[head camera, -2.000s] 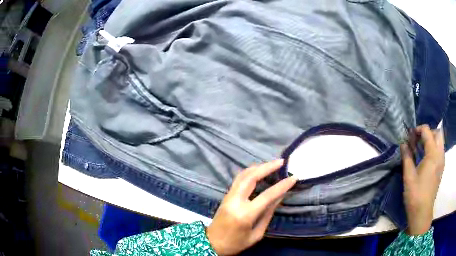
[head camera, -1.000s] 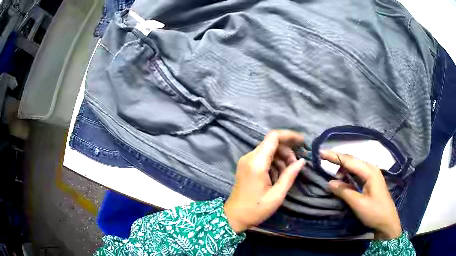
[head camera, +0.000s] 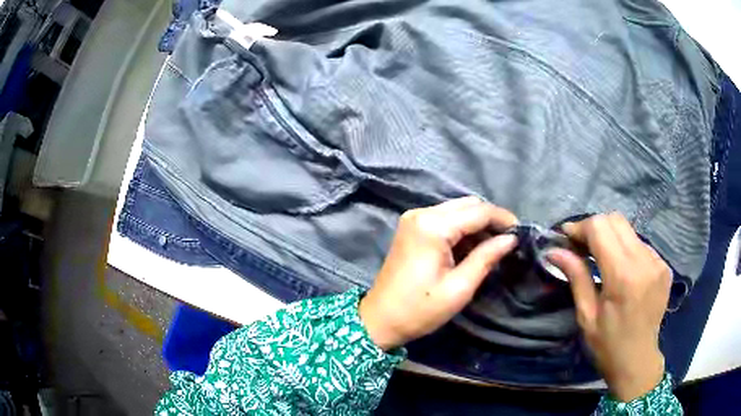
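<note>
A denim jacket, turned inside out with its grey side up, lies spread in front of me. My left hand pinches the dark edge of the armhole between thumb and fingers. My right hand pinches the same armhole edge just to the right, close to my left fingertips. The opening is mostly bunched and hidden by my hands. I cannot tell if my right hand also holds snips. A white care label lies at the upper left of the jacket.
The jacket lies on a white table with a curved edge. Dark blue denim with a metal button shows at the left. A blue bin is below the table's front edge. A large pale bin stands to the left, on a floor with yellow marking.
My left hand moved from the opening's left side to its upper edge. My right hand came in from the far right to meet it. The opening was wide and is now gathered between my fingers.
</note>
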